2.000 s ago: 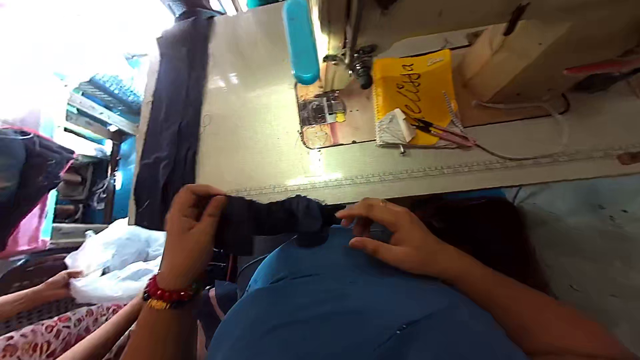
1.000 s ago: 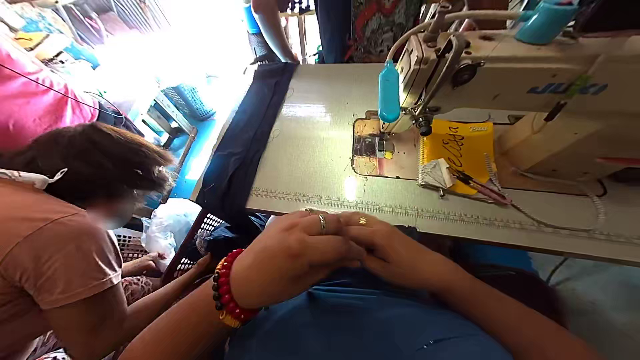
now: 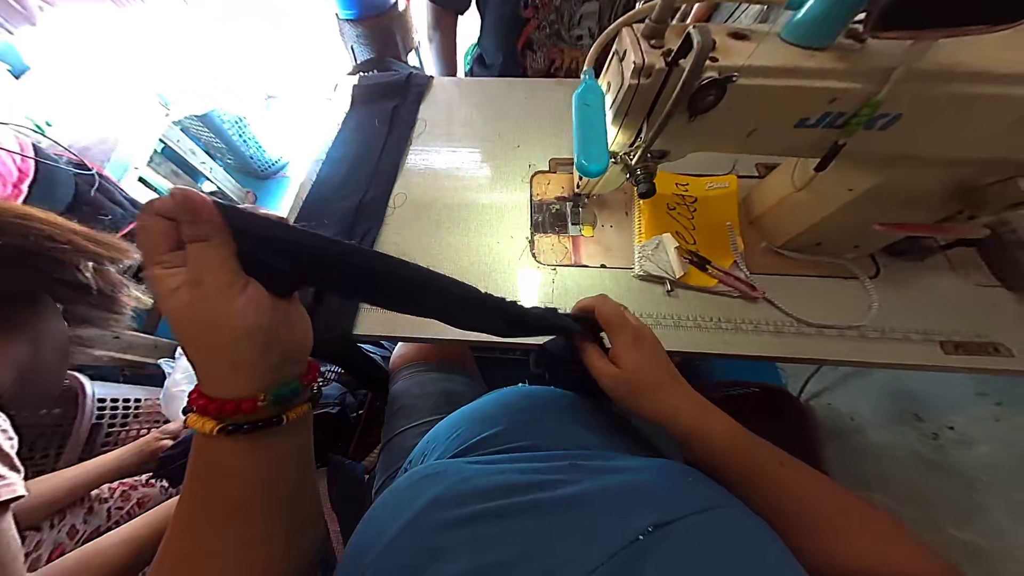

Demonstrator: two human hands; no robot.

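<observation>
A dark fabric strip [image 3: 400, 280] stretches across the front edge of the sewing table. My left hand [image 3: 216, 280], raised at the left and wearing beaded bracelets, grips its upper end. At the table's edge my right hand [image 3: 624, 352] is closed on the other end, where the cloth bunches and hangs over my lap. More dark cloth [image 3: 360, 152] lies along the table's left side, behind the strip. The needle area of the industrial sewing machine [image 3: 568, 216] is beyond my right hand, with nothing dark under it.
A yellow spiral notebook [image 3: 696, 216] bearing writing lies beside the machine, with thread snips [image 3: 724, 276] and a small white block [image 3: 660, 258] on it. A printed ruler strip [image 3: 784, 324] runs along the table's front. A person sits close at the left, near a white plastic basket [image 3: 132, 416].
My hands, together one second ago, are now far apart, the left one up and to the left. The strip, mostly hidden between them then, is now stretched out.
</observation>
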